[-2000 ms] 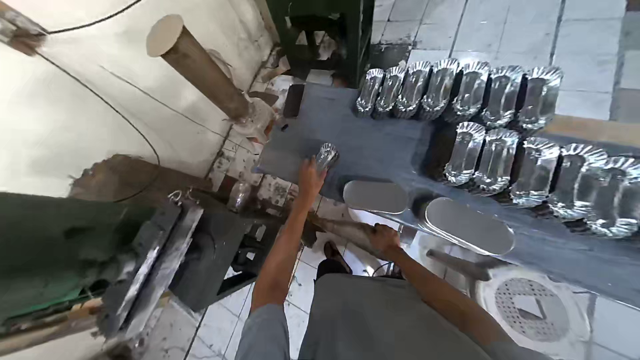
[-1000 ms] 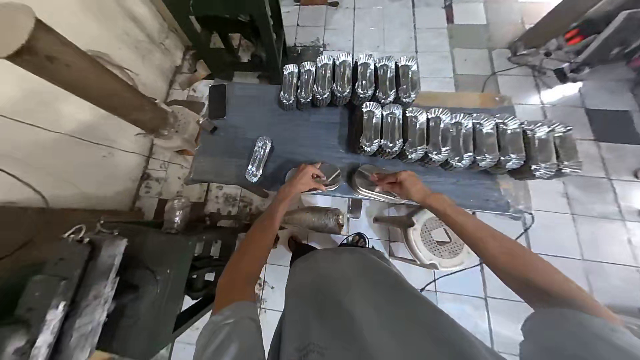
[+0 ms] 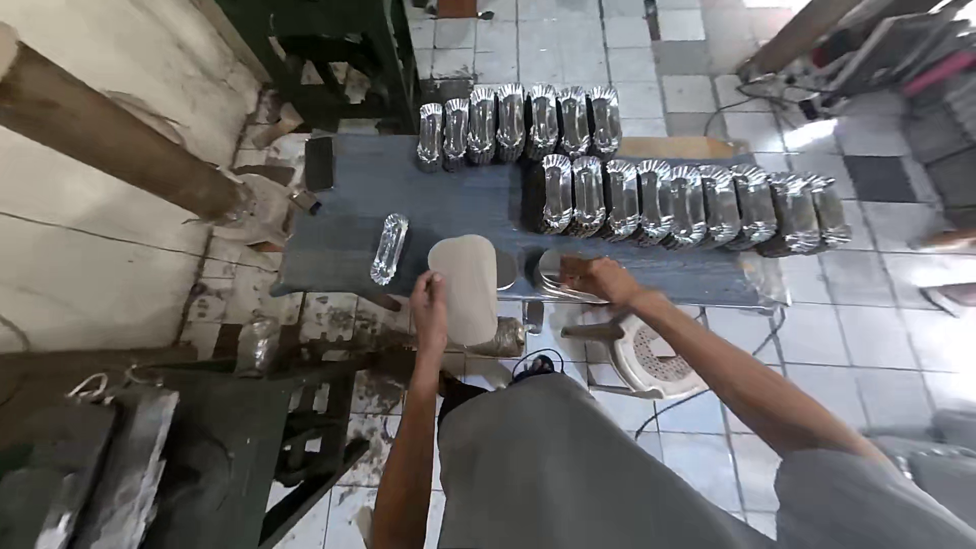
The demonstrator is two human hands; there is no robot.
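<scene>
My left hand (image 3: pixel 429 305) holds a pale oval sheet (image 3: pixel 465 290) by its left edge, raised at the front edge of the blue-grey bench (image 3: pixel 358 191). Another oval sheet (image 3: pixel 506 269) shows partly behind it. My right hand (image 3: pixel 598 278) is on a stack of oval sheets (image 3: pixel 550 267), its fingers over the top; whether it grips one cannot be told. A single fluted foil tray (image 3: pixel 390 248) lies on the bench left of the held sheet. Stacked foil trays (image 3: pixel 512 122) stand in a back row, and more stacked foil trays (image 3: pixel 656 200) in a nearer row at the right.
A white plastic stool (image 3: pixel 656 354) stands below the bench. A brown post (image 3: pixel 122 137) rises at the left. Green metal machinery (image 3: pixel 221 442) is at the lower left, and a green metal frame (image 3: pixel 328 46) behind the bench. A dark rectangular object (image 3: pixel 319 163) lies at the bench's left end.
My left hand has moved from the left oval stack and now holds up an oval sheet. My right hand stays at the right stack. Two seconds ago my left hand was at the single foil tray.
</scene>
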